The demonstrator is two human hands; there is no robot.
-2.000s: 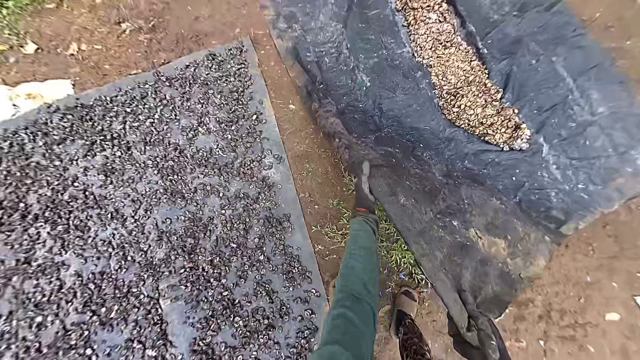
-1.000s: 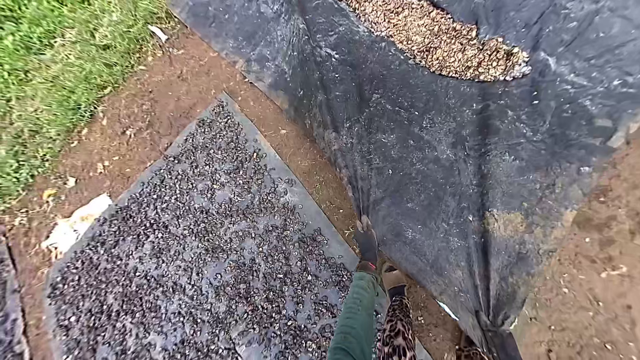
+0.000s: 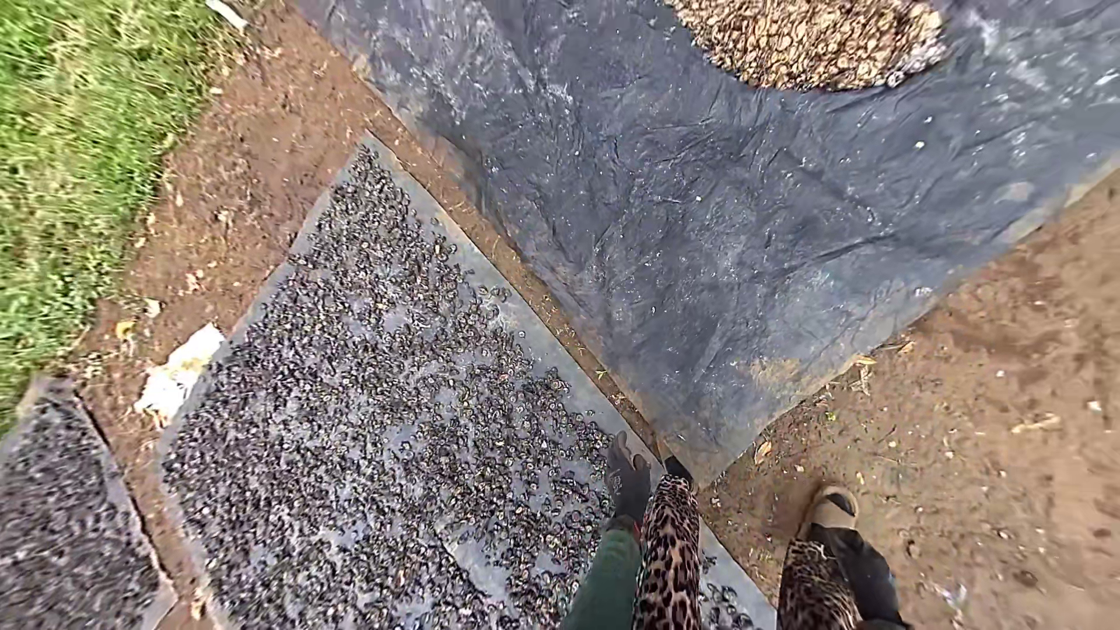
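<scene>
My left hand (image 3: 628, 479), in a dark glove below a green sleeve, hangs beside my left leg over a grey sheet (image 3: 503, 284) strewn with small dark pieces (image 3: 367, 385). It holds nothing. My right hand (image 3: 862, 569), also dark-gloved, is beside my right leg with its fingers extended and no sheet in them. Ahead, a large black plastic sheet (image 3: 665, 254) lies spread on the ground, its near corner at my left foot. A heap of pale brown pieces (image 3: 805, 39) rests on it at the top.
Bare soil (image 3: 989, 420) surrounds my sandalled right foot (image 3: 831, 509). Grass (image 3: 87, 157) grows at the upper left. A white scrap (image 3: 179, 372) lies against the grey sheet's left edge, and another sheet with dark pieces (image 3: 61, 516) is at the lower left.
Both hands have let go of the black sheet, which they gripped earlier. Its bunched, raised near edge now lies flatter on the ground. The view has swung left.
</scene>
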